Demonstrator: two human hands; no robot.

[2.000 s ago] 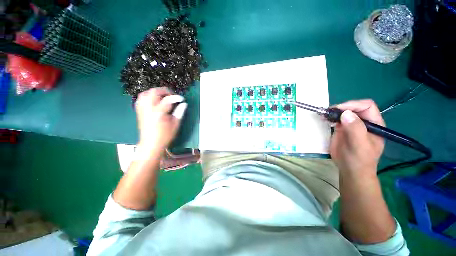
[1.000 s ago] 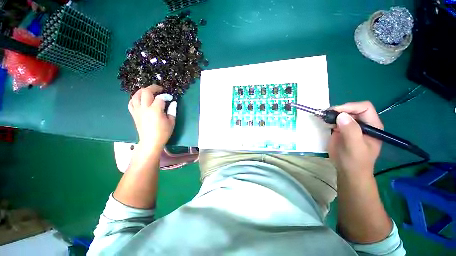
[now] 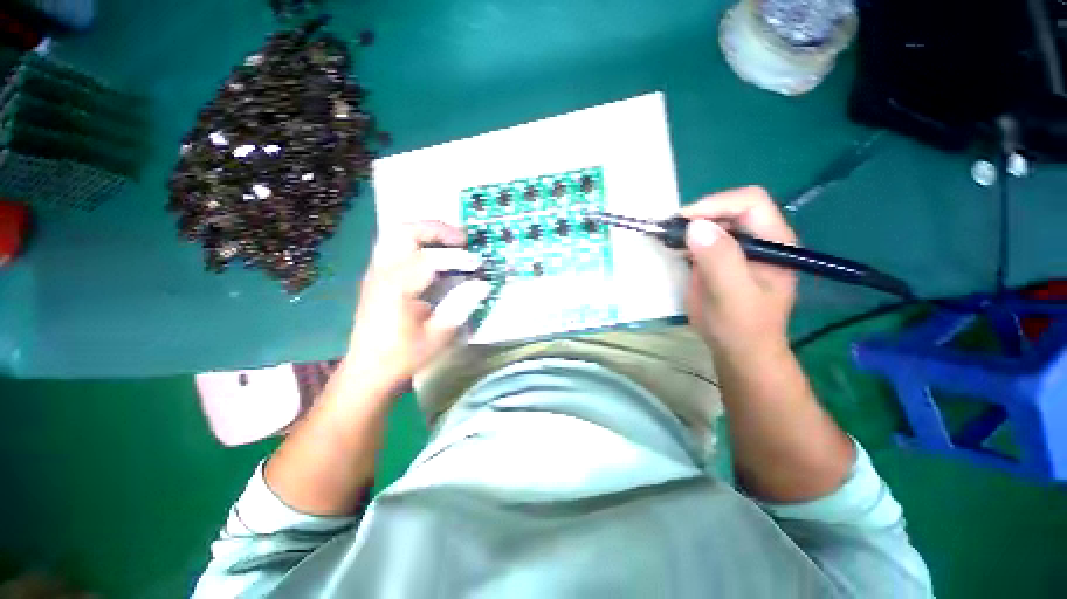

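Observation:
The green circuit board panel (image 3: pixel 570 249) lies on the white work board (image 3: pixel 644 140). Dark components sit in its upper two rows, and at least one shows in the row below. My right hand (image 3: pixel 743 263) holds the soldering iron (image 3: pixel 807 260) like a pen. Its metal tip is at the right end of the second row. My left hand (image 3: pixel 404 298), with white coverings on the fingertips, is at the panel's lower left corner and hides part of it. Something small and dark, seemingly a component, is between its finger and thumb; the image is blurred there.
The dark component pile (image 3: pixel 281 152) lies left of the board. Stacked green panels (image 3: pixel 59 135) stand at upper left. A pale tub (image 3: pixel 772 53) with silvery material and a black box (image 3: pixel 936 76) are at upper right. A blue stool (image 3: pixel 971 363) and a pink one (image 3: pixel 252 404) are below.
My left hand has left the component pile and moved right to the panel. The view has shifted, so the bench things appear further left. My right hand still holds the iron over the panel.

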